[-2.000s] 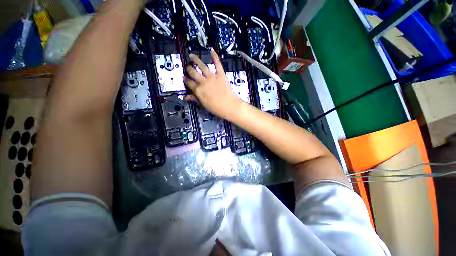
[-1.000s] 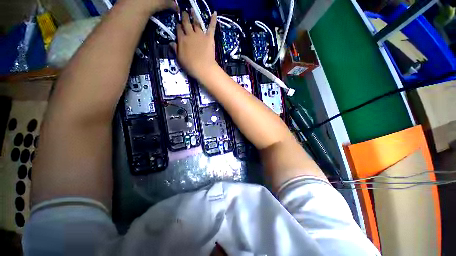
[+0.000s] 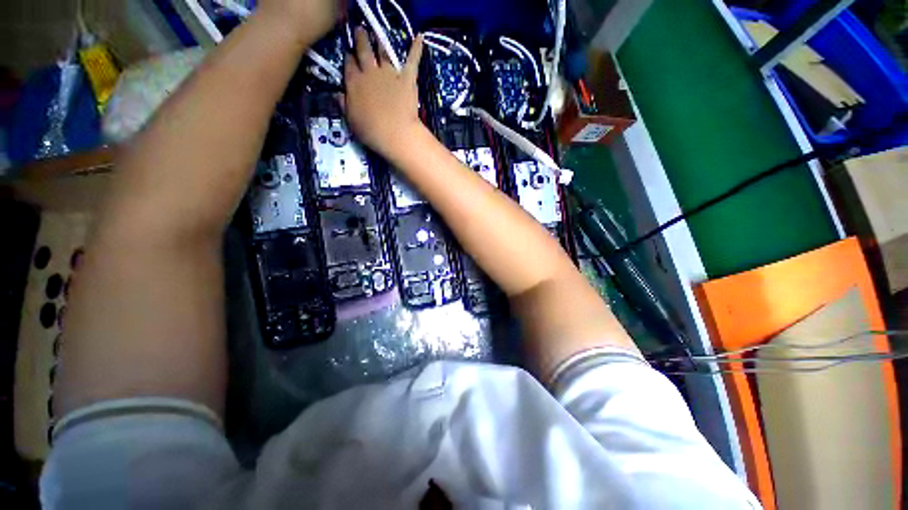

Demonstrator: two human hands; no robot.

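Observation:
Several long black open housings point(image 3: 289, 289) lie side by side on the bench, each with a bright metal inner plate point(image 3: 338, 154). Blue-black circuit boards point(image 3: 512, 86) and white cables point(image 3: 510, 133) show at their far ends. My right hand point(image 3: 382, 100) lies with fingers spread over the far part of the middle housing; what its fingertips touch is hard to see. My left hand point(image 3: 304, 14) is at the top edge, partly cut off, near the far ends of the left housings; its fingers are hidden.
A dark corded tool point(image 3: 632, 274) lies right of the housings, with a small orange-brown carton point(image 3: 597, 105) beyond. A green surface point(image 3: 712, 149) and an orange-edged board point(image 3: 732, 309) are at the right. Card with dark discs point(image 3: 48, 316) is at the left.
My right hand has moved from the middle housing's metal plate toward its far end. My left hand came into view at the top edge. White cables at the upper left have shifted.

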